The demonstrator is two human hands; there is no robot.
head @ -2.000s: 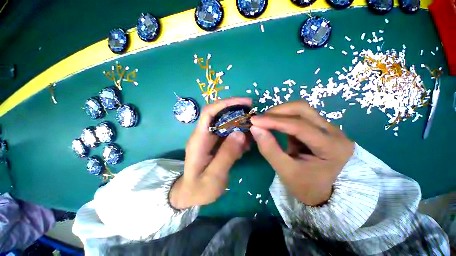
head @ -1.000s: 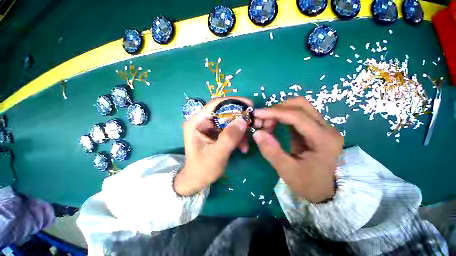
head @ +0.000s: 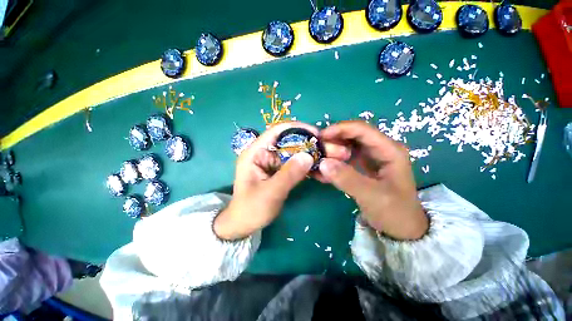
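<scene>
A dark round faceted dome unit [head: 293, 145] is held up at the centre in both hands. An amber flexible strip [head: 301, 148] lies across its face. My left hand [head: 270, 178] grips the unit from the left, with its thumb pressed over the strip. My right hand [head: 373, 178] has thumb and fingertips at the unit's right rim; the exact contact is partly hidden by the fingers. Another unit [head: 243, 140] sits just behind my left hand. A cluster of amber strips [head: 273, 108] lies beyond the hands.
Several units stand along the yellow stripe [head: 238, 52]. Smaller units [head: 149, 167] are grouped at left near another strip cluster [head: 172, 102]. At right are a white-bit pile [head: 480, 119], tweezers [head: 537, 147] and a red bin [head: 558, 53]. Another person's sleeve [head: 31, 276] shows at lower left.
The unit has turned in my left hand, and its strip now lies under the thumb. My right fingertips have moved from the strip's end to the unit's right rim. The view has shifted slightly.
</scene>
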